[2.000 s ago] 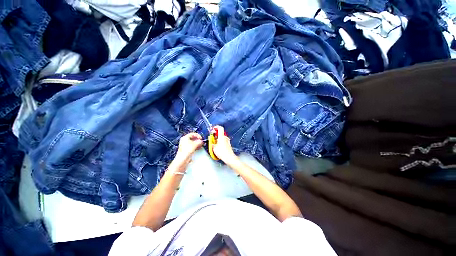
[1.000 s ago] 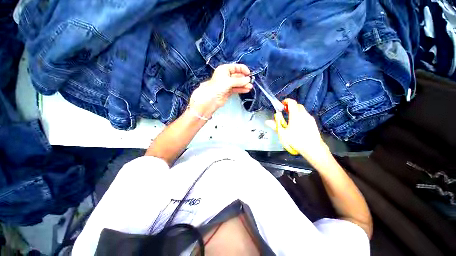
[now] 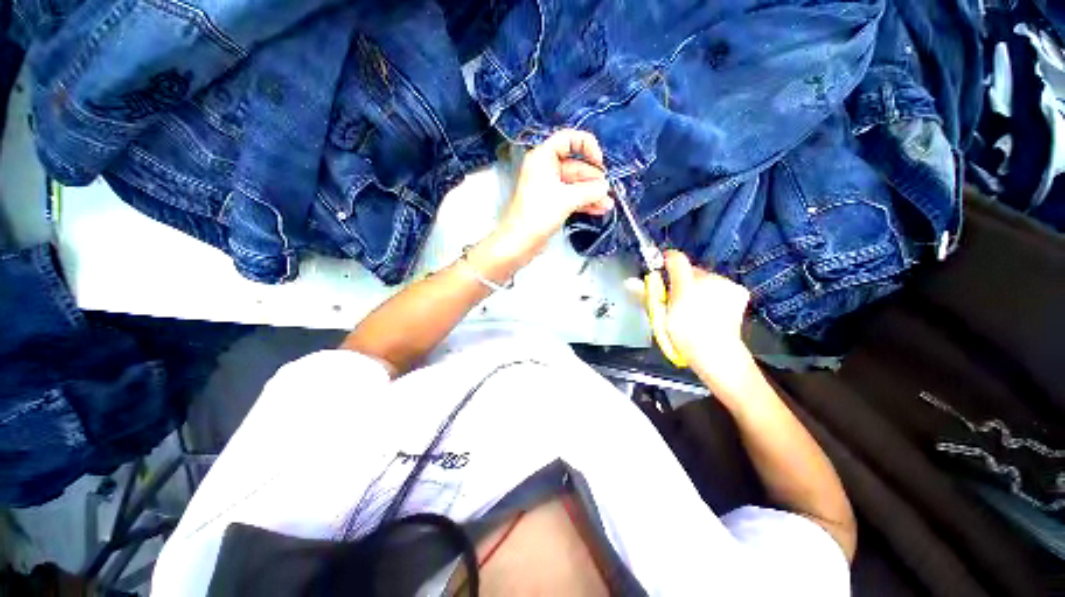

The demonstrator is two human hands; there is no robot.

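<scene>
Blue denim jeans (image 3: pixel 701 128) lie heaped in front of me, with pale topstitching. My left hand (image 3: pixel 565 181) has its fingers pinched at an edge of the jeans; what exactly lies between the fingertips is too small to tell. My right hand (image 3: pixel 698 308) holds scissors (image 3: pixel 655 264) by their yellow handle. The silver blades point up and left, their tips beside my left fingertips at the denim edge. Whether the blades are open or closed is unclear.
The white tabletop (image 3: pixel 187 274) bears dark specks of clippings (image 3: pixel 603 307) near its front edge. Brown cloth (image 3: pixel 923 350) with pale squiggly marks lies at right. More denim (image 3: pixel 58 408) hangs at lower left. Navy and white garments (image 3: pixel 1016 105) lie at upper right.
From two seconds ago, the view has tilted down and the hands appear larger. Since one second ago, the scissor tips remain by my left fingers, and both hands have shifted only slightly.
</scene>
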